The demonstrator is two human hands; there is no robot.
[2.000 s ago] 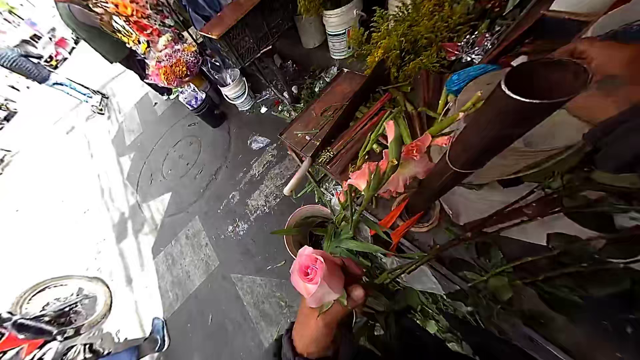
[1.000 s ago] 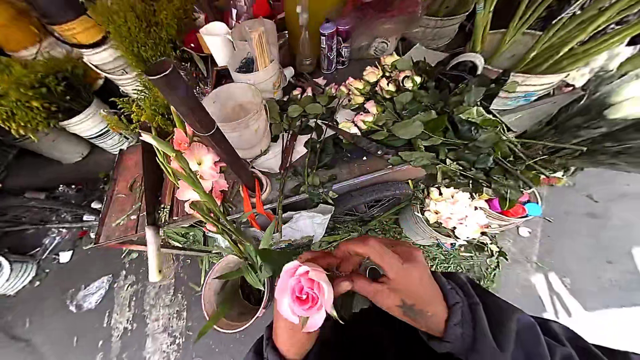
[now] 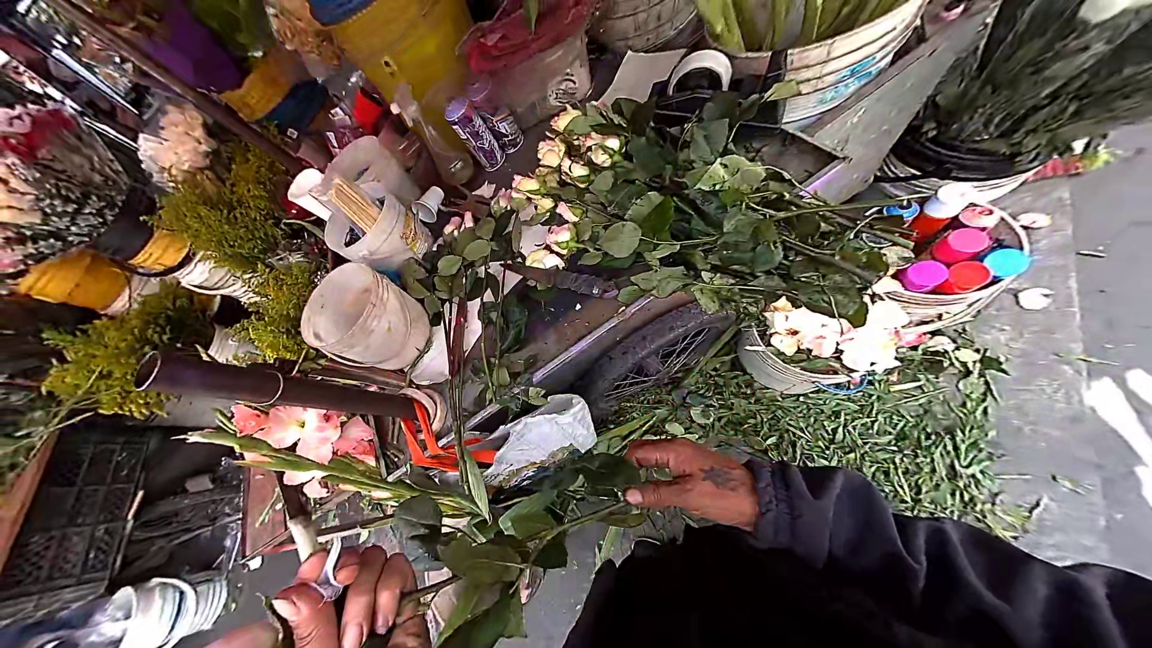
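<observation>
At the bottom left, my left hand [image 3: 346, 598] is closed around a leafy green stem [image 3: 576, 522], with a pale band round one finger. The bloom of this stem does not show clearly. My right hand [image 3: 702, 481] is at the stem's other end, thumb and fingers against the leaves [image 3: 603, 472]; whether they pinch it is hidden. Just behind the hands are pink gladiolus blooms [image 3: 310, 436] on long green stalks, orange-red ribbon [image 3: 436, 441] and a crumpled white sheet [image 3: 549, 432].
Cut roses [image 3: 666, 207] lie on the stand, beside a white bucket [image 3: 364, 315] and a tub of sticks [image 3: 382, 229]. A dark pipe [image 3: 270, 382] juts leftward. A spoked wheel [image 3: 657, 355], a petal-filled bucket [image 3: 787, 369] and a basket of coloured bottles [image 3: 1012, 297] stand right of it.
My hands were together at the pink rose; now they are apart, left hand at lower left, right hand at the leaves. The rose bloom no longer shows clearly. The view has swung a lot.
</observation>
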